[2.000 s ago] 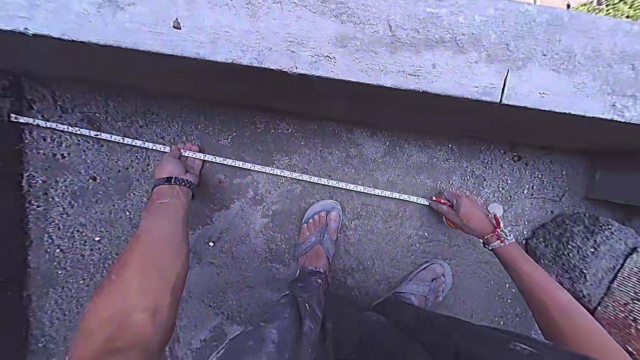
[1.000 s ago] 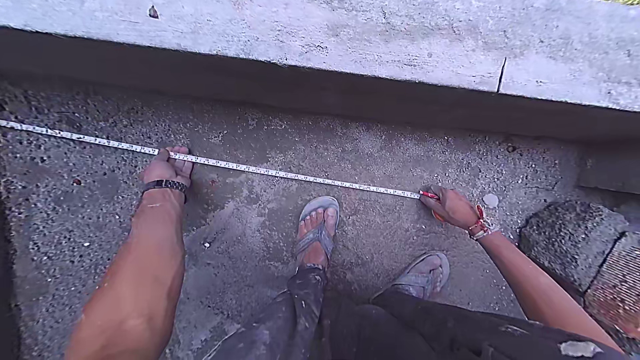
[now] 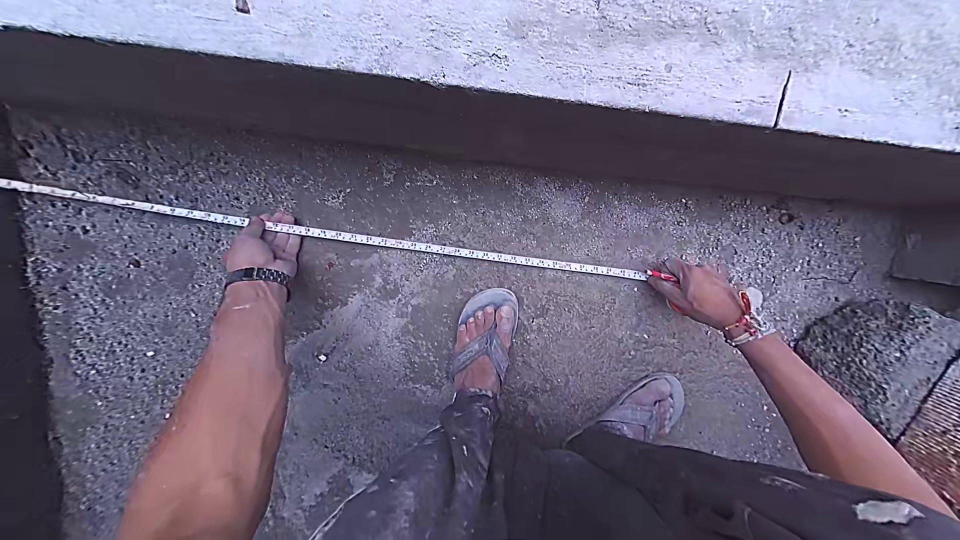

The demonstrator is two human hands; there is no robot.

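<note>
A white measuring tape blade stretches from the left edge of the view to my right hand, above a rough concrete floor. My left hand, below a dark wristwatch, pinches the blade between thumb and fingers, its palm turned up. At the blade's right end my right hand is closed around a red object, which is mostly hidden by the fingers. Red and pale bands circle that wrist. My two feet, in grey flip-flops, stand on the floor beneath the blade.
A pale concrete ledge with a dark vertical side crosses the top. The concrete floor ends at a dark edge along the left. A rough stone block lies at the right, beside a ridged brownish piece.
The tape's left end, visible two seconds ago, is now out of the frame. Both hands keep their hold, with little plain change in their positions.
</note>
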